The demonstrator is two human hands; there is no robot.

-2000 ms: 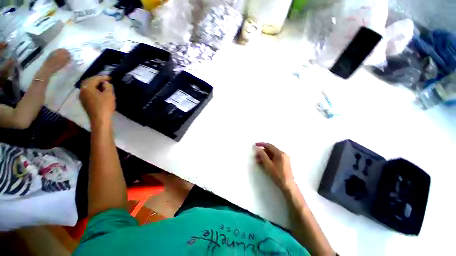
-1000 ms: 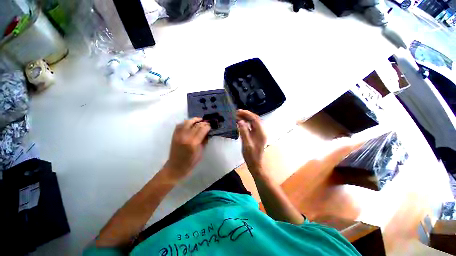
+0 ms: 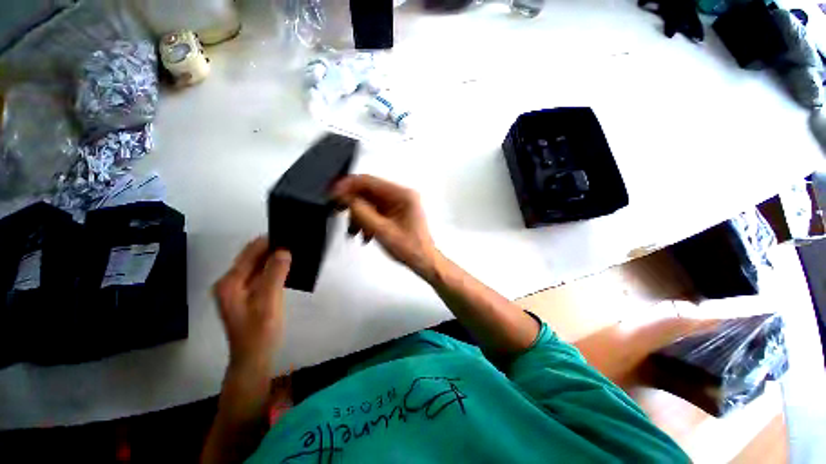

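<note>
A black insert tray (image 3: 303, 204) is held tilted above the white tabletop, left of centre, and its recesses are turned out of sight. My left hand (image 3: 251, 294) grips its lower left side, thumb on the near face. My right hand (image 3: 385, 216) is at its right edge, fingers bent against it; the tray is slightly blurred there. A second black tray (image 3: 566, 168) lies on the table to the right, with small upper recesses and a larger one showing. No hand touches it.
Black trays with white slips (image 3: 136, 281) stand at the left. Silver-grey pieces (image 3: 118, 100) and a small round container (image 3: 184, 59) are behind them. Clear plastic with white items (image 3: 349, 82) and a black slab (image 3: 372, 23) are at the back. Plastic-wrapped black stacks (image 3: 725, 358) are beside the bench, lower right.
The view has swung left. Both hands have lifted the tray off the table, away from the second tray, and tilted it so its recessed face no longer shows.
</note>
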